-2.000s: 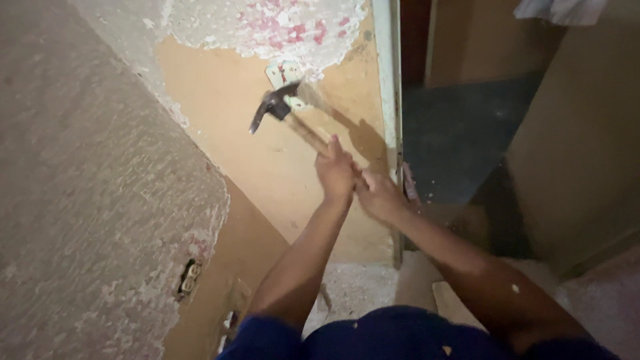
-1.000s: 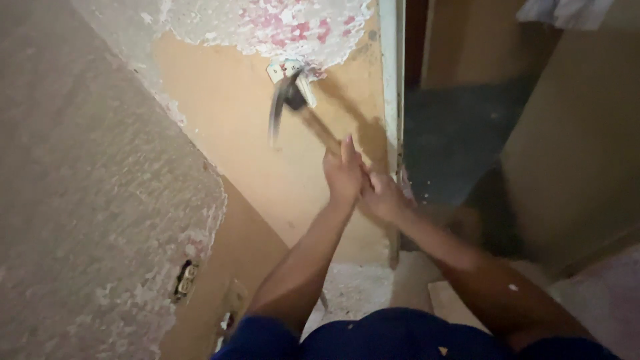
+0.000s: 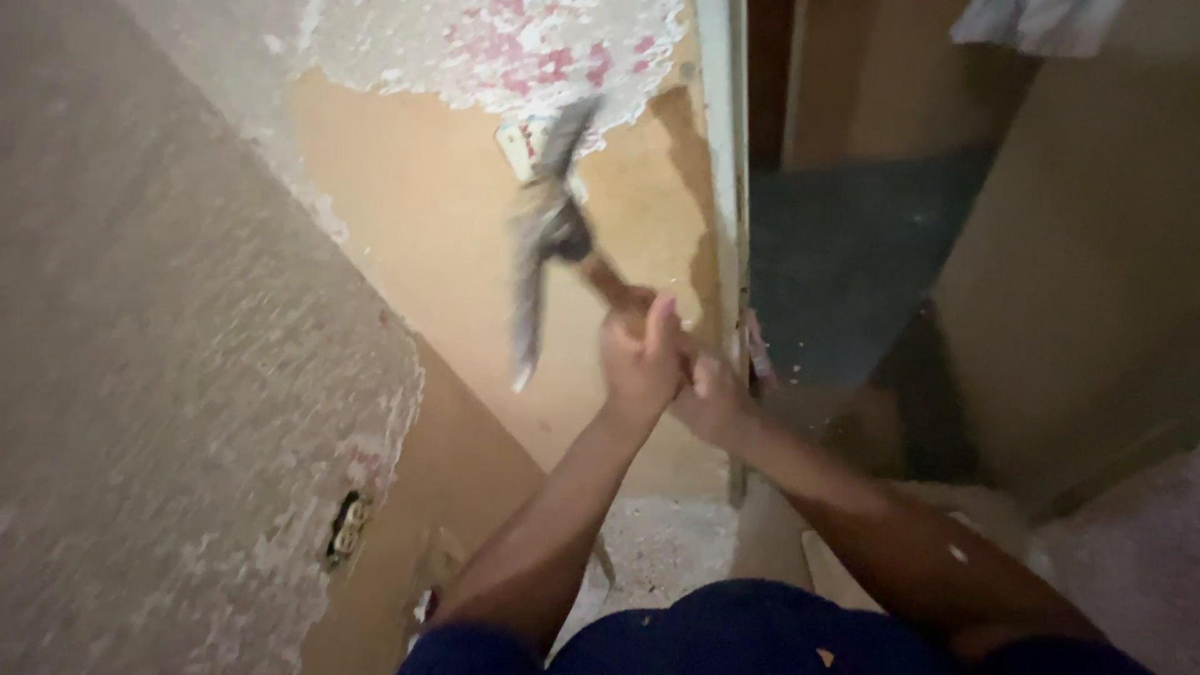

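Both my hands grip the wooden handle of a hammer-like tool with a dark metal head, blurred by motion. My left hand is nearer the head, its thumb pointing up along the handle. Close behind it, at the lower end of the handle, is my right hand. The head hangs in front of a wall with a smooth tan surface below and rough, chipped pale plaster with red patches above. Partly hidden behind the head is a white switch or outlet fitting on the wall.
At left stands a rough, partly stripped wall with an uncovered outlet low down. A pale door frame edges a dark doorway on the right, with a brown panel beyond. White cloth hangs at upper right. Debris dusts the floor.
The tool's head has swung and turned in front of the wall fitting, while both hands have kept their hold on the handle and stayed in nearly the same place.
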